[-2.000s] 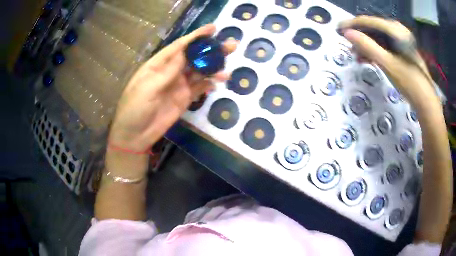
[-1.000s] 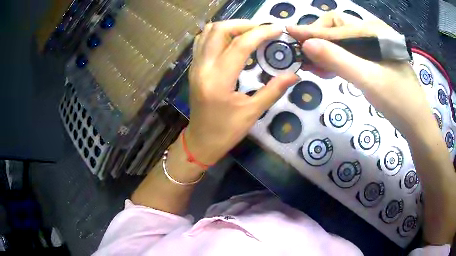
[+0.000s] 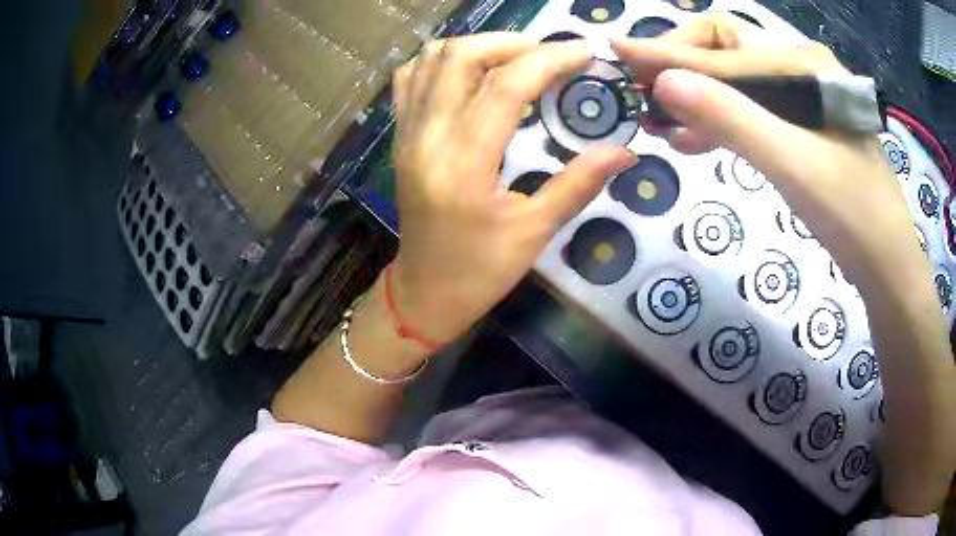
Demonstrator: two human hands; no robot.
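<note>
My left hand [image 3: 472, 173] holds a speaker driver [image 3: 590, 108] by its rim between thumb and fingers, with its ringed silver-grey back facing up. My right hand [image 3: 734, 115] grips a black test probe [image 3: 781, 99] with a pale collar. The probe's front end is at the driver's right edge by the terminal tab; my fingers partly hide the exact contact. Both hands are above the white foam tray [image 3: 618, 340]. Its right part holds rows of drivers, back side up. Several holes near my hands are dark with a tan centre dot.
A clear plastic blister tray [image 3: 283, 94] over tan board lies at left, with a few blue-black parts at its far left. Stacked hole-punched trays [image 3: 163, 251] and piled sheets [image 3: 314, 283] are below it. A red probe lead [image 3: 922, 131] runs along the right.
Two seconds ago the driver showed its glossy blue-black face, and my hands were apart. Now its back faces up and my right hand has come left to it. Since one second ago little has moved.
</note>
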